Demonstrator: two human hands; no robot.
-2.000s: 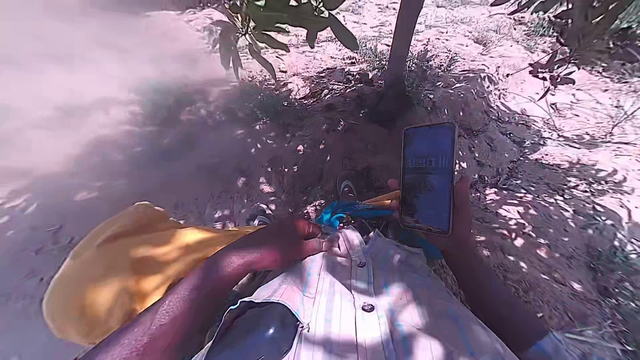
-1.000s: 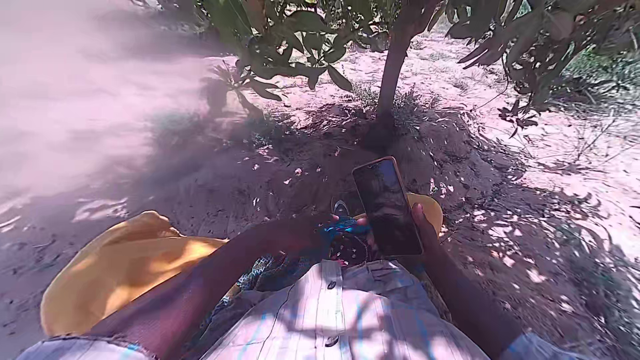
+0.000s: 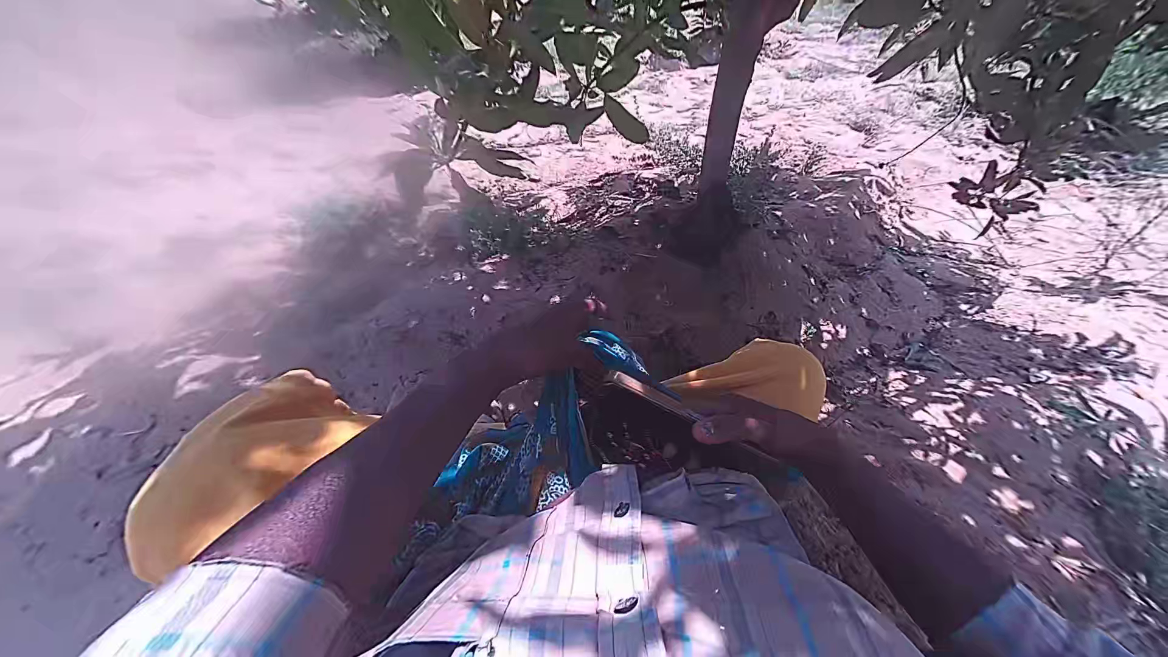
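Note:
My right hand (image 3: 744, 427) holds a smartphone (image 3: 652, 397), tilted so that mainly its long edge shows; the thumb lies near its lower end. My left hand (image 3: 570, 328) is dark against the shaded soil, at the top of a bunch of blue patterned cloth (image 3: 564, 420). A fold of that cloth rises beside the phone's far end. The left fingers are hard to make out, but the hand seems to hold the cloth up. More blue cloth lies over my lap, between knees in yellow fabric (image 3: 246, 465).
A slim tree trunk (image 3: 727, 109) stands in front, a little right of centre. Leafy branches (image 3: 538, 73) hang over the far side. Dry leaves and twigs (image 3: 876, 246) cover the sandy ground around it. Haze blurs the left side.
The phone, upright with its screen facing me before, is now lowered and tipped nearly edge-on. My left hand has moved up, with blue cloth stretched below it. More of the tree shows.

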